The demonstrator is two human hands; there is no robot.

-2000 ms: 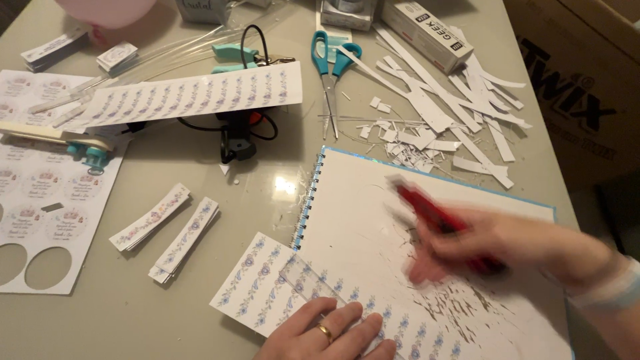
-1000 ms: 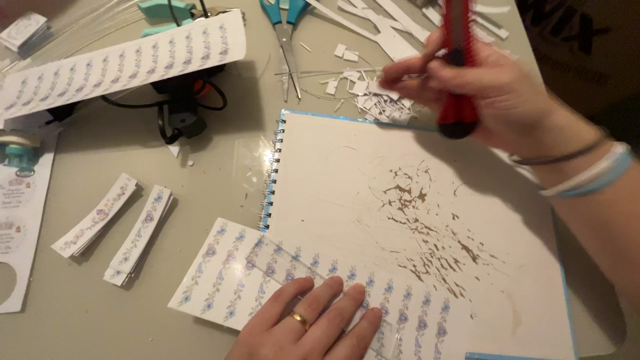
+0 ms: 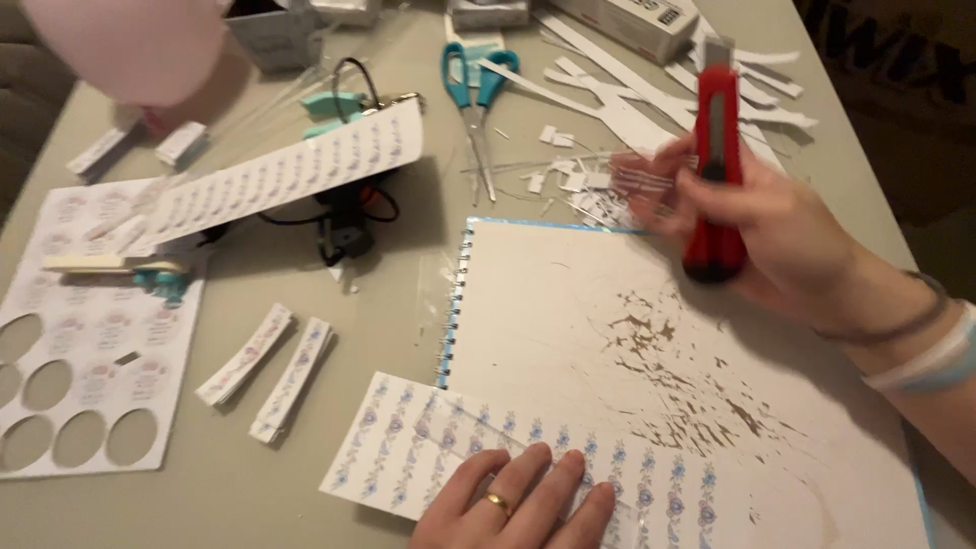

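My left hand (image 3: 526,503), with a gold ring, presses a clear ruler (image 3: 488,442) flat on a sheet printed with blue flower strips (image 3: 381,457). That sheet lies over the lower part of a spiral-bound pad (image 3: 549,305), whose white surface is scored and worn to brown. Above the pad's right side, my right hand (image 3: 770,221) grips a red utility knife (image 3: 717,168), blade end pointing away from me. The fingers of this hand are blurred near a heap of small paper scraps (image 3: 595,191).
Teal-handled scissors (image 3: 476,99) lie beyond the pad, beside long paper offcuts (image 3: 625,107) and a box (image 3: 633,23). Left are two stacks of cut strips (image 3: 248,354) (image 3: 293,381), a sheet with round holes (image 3: 84,396), a printed sheet (image 3: 297,171) over dark cords, and a pink balloon (image 3: 130,46).
My right hand with the knife has moved from over the worn patch toward the pad's far edge and the scraps. My left hand stays on the ruler.
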